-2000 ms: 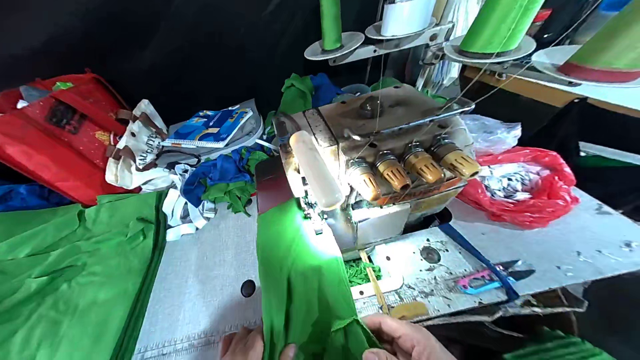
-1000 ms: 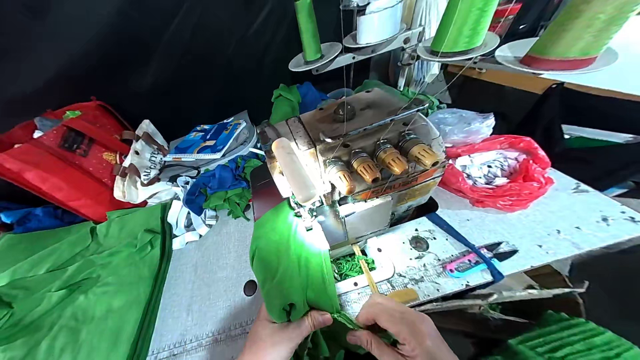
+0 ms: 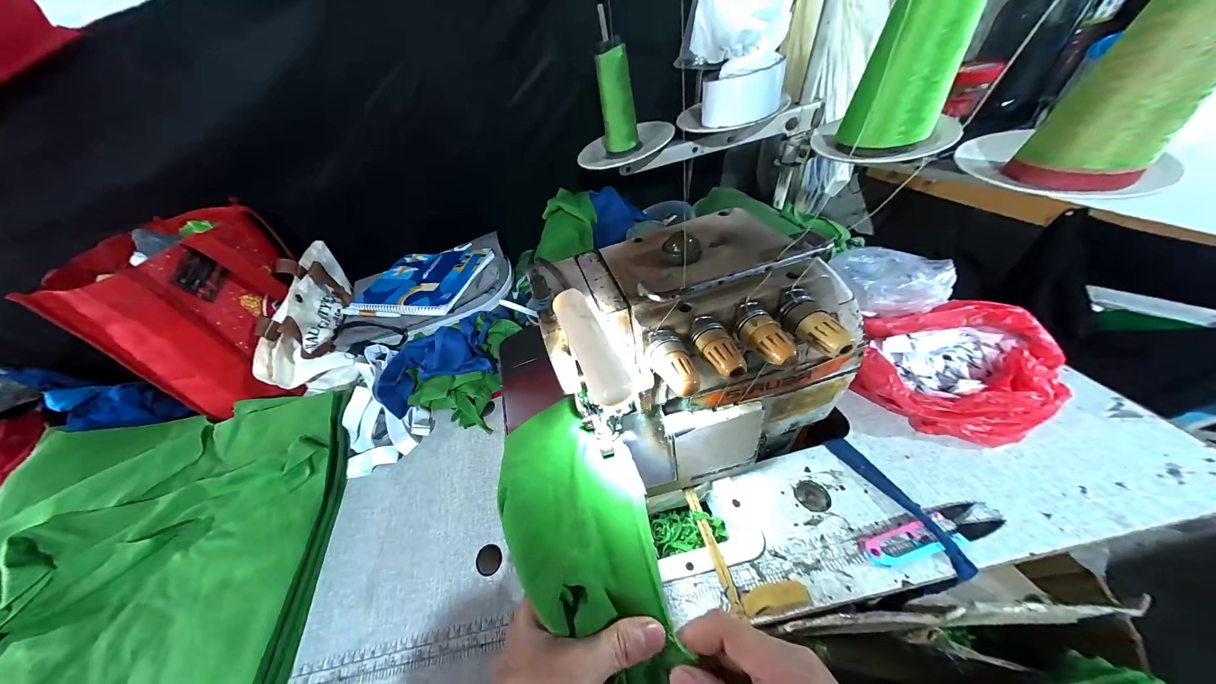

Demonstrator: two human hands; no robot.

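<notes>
A strip of green fabric (image 3: 579, 513) runs from under the lit presser foot of an overlock sewing machine (image 3: 712, 313) down to the table's near edge. My left hand (image 3: 579, 651) grips its lower end, thumb on top. Close beside it, my right hand (image 3: 750, 651) pinches the fabric's right edge between thumb and finger. The fingertips of both hands are nearly together. Part of the cloth below them is cut off by the frame.
Folded green fabric (image 3: 171, 532) lies at left, near a red bag (image 3: 199, 294). Thread snips (image 3: 917, 537) and a blue strip (image 3: 898, 499) lie right of the machine bed. Behind them is a red plastic bag (image 3: 1026, 380) of scraps. Thread cones (image 3: 912, 76) stand above.
Both hands were low at the cloth's end two seconds ago, the left one flatter; now they hold it close together, with the left thumb on top. The view has shifted somewhat.
</notes>
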